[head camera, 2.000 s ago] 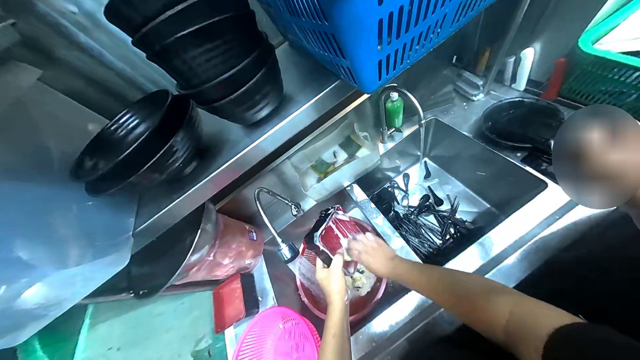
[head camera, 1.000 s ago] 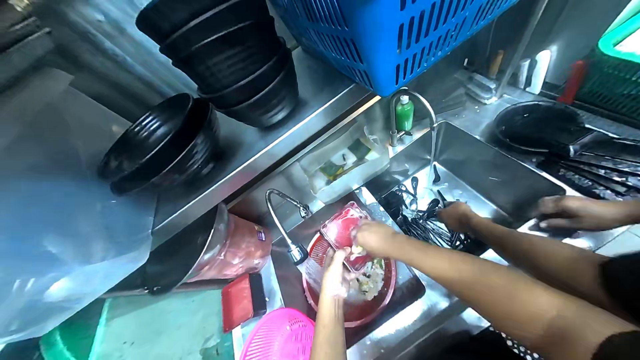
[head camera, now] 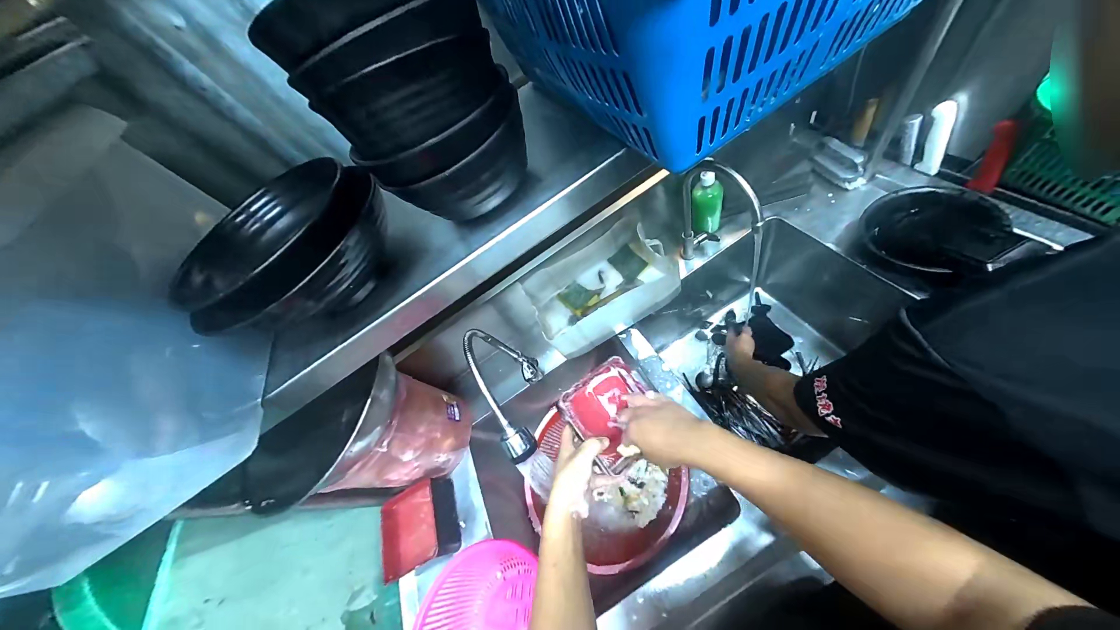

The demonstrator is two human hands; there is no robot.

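Observation:
A small red container [head camera: 598, 404] with whitish suds on it is tilted above a red basin [head camera: 604, 564]. My left hand [head camera: 573, 468] grips its lower edge. My right hand [head camera: 654, 424] presses against its right side; whether it holds a cloth or sponge cannot be told. Food scraps [head camera: 634, 494] lie in a red strainer [head camera: 549, 429] within the basin. A flexible faucet [head camera: 518, 444] runs water into the basin, left of my left hand.
A co-worker's hand [head camera: 740, 344] reaches into the right sink [head camera: 840, 271], among black utensils [head camera: 744, 411]. Black bowls [head camera: 280, 245] and a blue basket [head camera: 682, 87] stand on the shelf. A pink basket [head camera: 481, 591] and red dustpan-like piece [head camera: 409, 529] lie left.
The co-worker has leaned in from the right, and their arm reaches farther into the right sink. My hands remain at the basin, with the red container now tilted face up.

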